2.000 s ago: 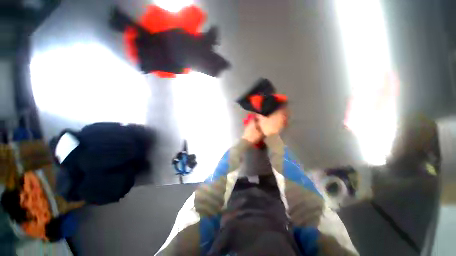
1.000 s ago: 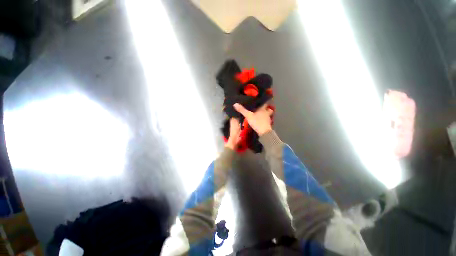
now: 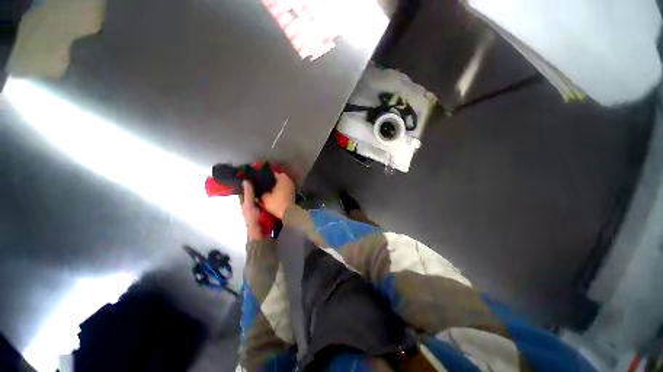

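A small pile of black and red cut fabric pieces is in both my hands at the edge of the metal-topped table. My left hand holds the pile from its near left side. My right hand grips it from the right, fingers on the black pieces. Some red shows at the left end and below between my hands. The pieces are bunched together, and parts of my fingers are hidden or blurred.
A small blue and black item lies on the table at left. A black fabric heap is at lower left. A pinkish packet and a tan sheet lie farther off. Beyond the table edge is a white object with a round ring.
The view has turned towards the right, showing the table edge and floor. The pile in my hands is now near that edge and looks more compact. Both hands still hold it.
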